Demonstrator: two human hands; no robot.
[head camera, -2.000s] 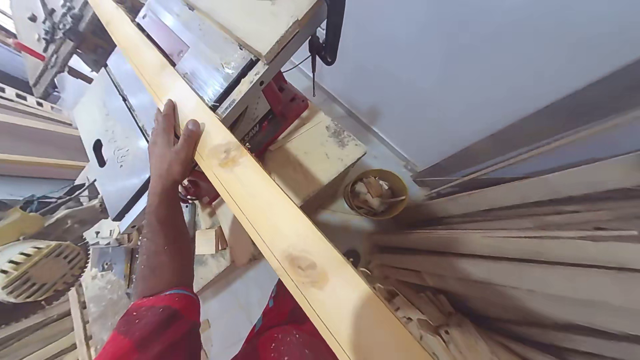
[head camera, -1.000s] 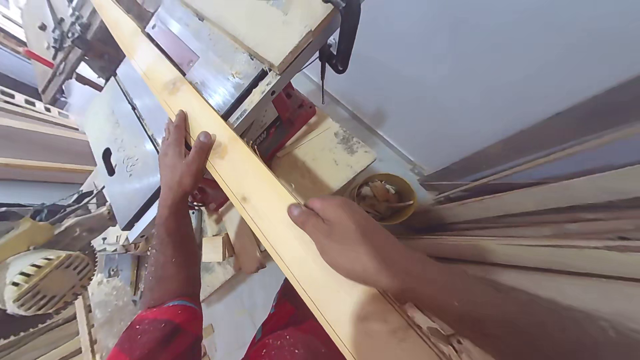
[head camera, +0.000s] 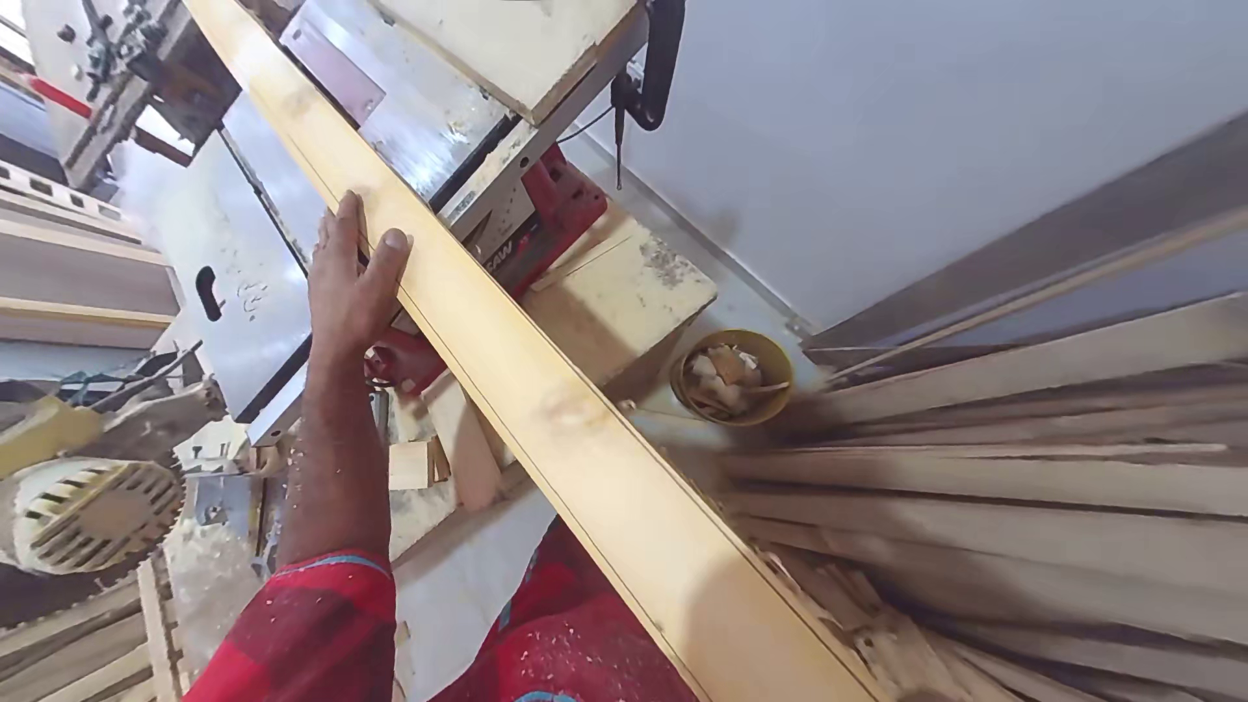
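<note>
A long, pale wooden board (head camera: 561, 405) runs diagonally from the top left to the bottom right, its far part lying over the metal table of a table saw (head camera: 429, 117). Knots show on its upper face. My left hand (head camera: 356, 278) lies at the board's left edge, near the saw table's front, with the thumb on the upper face and the fingers along the edge. Sawdust clings to that forearm and its red sleeve. My right hand cannot be made out; the board's near end runs out of view at the bottom.
A yellow bucket of wood scraps (head camera: 733, 378) stands on the floor by the wall. Long planks (head camera: 994, 478) are stacked at the right. A dusty circular saw (head camera: 97, 517) with a toothed blade lies at the left. Wood offcuts (head camera: 414, 465) sit below the table saw.
My right hand, absent two seconds ago, lay on the near part of the board one second ago and is now out of sight. My left hand stays at the board's left edge.
</note>
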